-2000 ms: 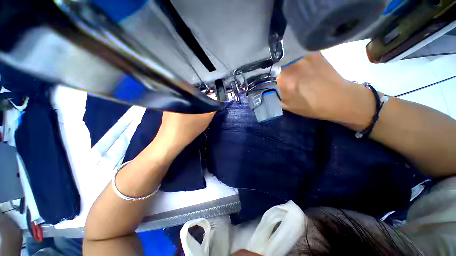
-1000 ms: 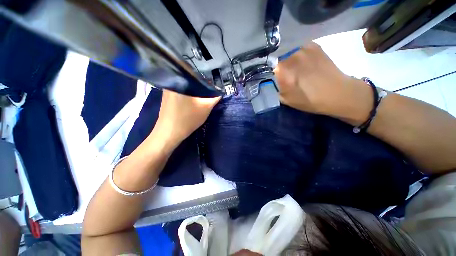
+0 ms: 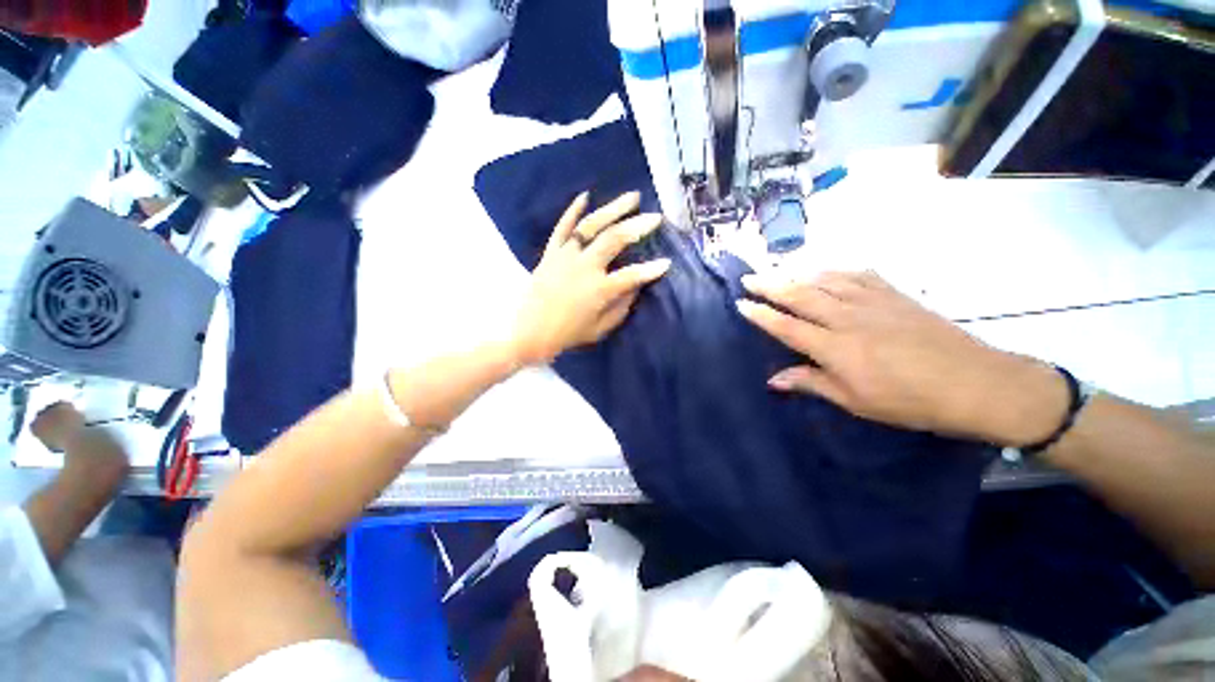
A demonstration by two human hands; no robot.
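A dark navy fabric panel (image 3: pixel 760 440) lies on the white sewing table and hangs over its near edge. Its upper part passes by the presser foot (image 3: pixel 717 216) of the white and blue sewing machine (image 3: pixel 906 67). My left hand (image 3: pixel 586 287) lies flat on the panel left of the foot, fingers spread. My right hand (image 3: pixel 879 353) lies on the panel right of and below the foot, fingers extended. A grey cylindrical attachment (image 3: pixel 782 220) sits just right of the needle area. Neither hand grips the cloth visibly.
More navy pieces lie at the left (image 3: pixel 293 333) and upper left. Red-handled scissors (image 3: pixel 180 460) are at the left table edge. A grey motor box (image 3: pixel 107 300) and another person's arm (image 3: pixel 80 460) are at far left. A blue bin (image 3: pixel 393 593) is below the table.
The view has moved back from the machine, showing more table. Both hands have come away from beside the needle and now lie spread on the panel, nearer the wearer.
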